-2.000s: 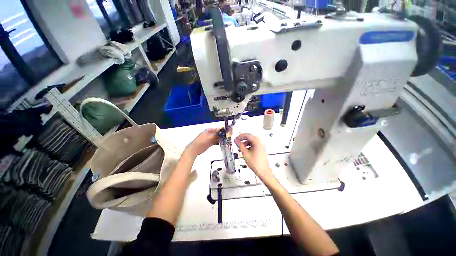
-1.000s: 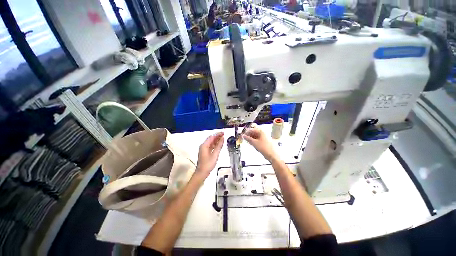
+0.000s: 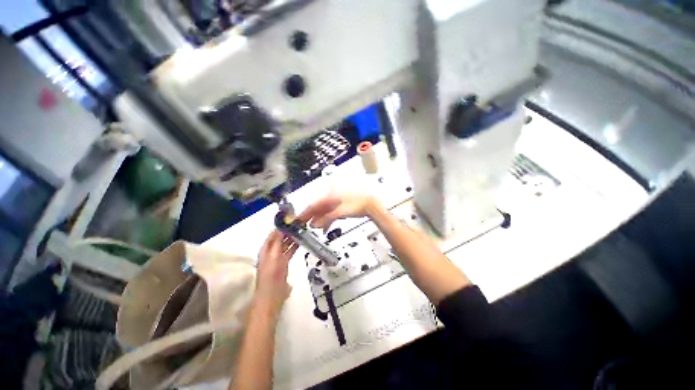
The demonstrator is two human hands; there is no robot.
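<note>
The white sewing machine head [image 3: 335, 61] fills the upper middle, tilted in view. Its post [image 3: 316, 245] rises from the bed to the needle area. My left hand [image 3: 273, 259] is at the left side of the post top, its fingertips close to the metal. My right hand [image 3: 335, 209] is at the right of the post top, fingers bent towards the needle. The image is blurred, and I cannot tell whether either hand pinches a thread. The needle and presser foot are small and partly hidden. The beige tote bag [image 3: 228, 293] stands at the left of the table.
A cream thread cone [image 3: 368, 158] with a reddish top stands behind the post. The white table [image 3: 396, 320] has a printed ruler along its front edge. Shelves with green bundles [image 3: 148, 179] are at the left. The machine's thick pillar [image 3: 465, 152] stands at the right.
The view has moved closer and tilted, so the machine looks larger and slanted. My left hand, apart from the post a second ago, is back against it. My right hand remains near the needle.
</note>
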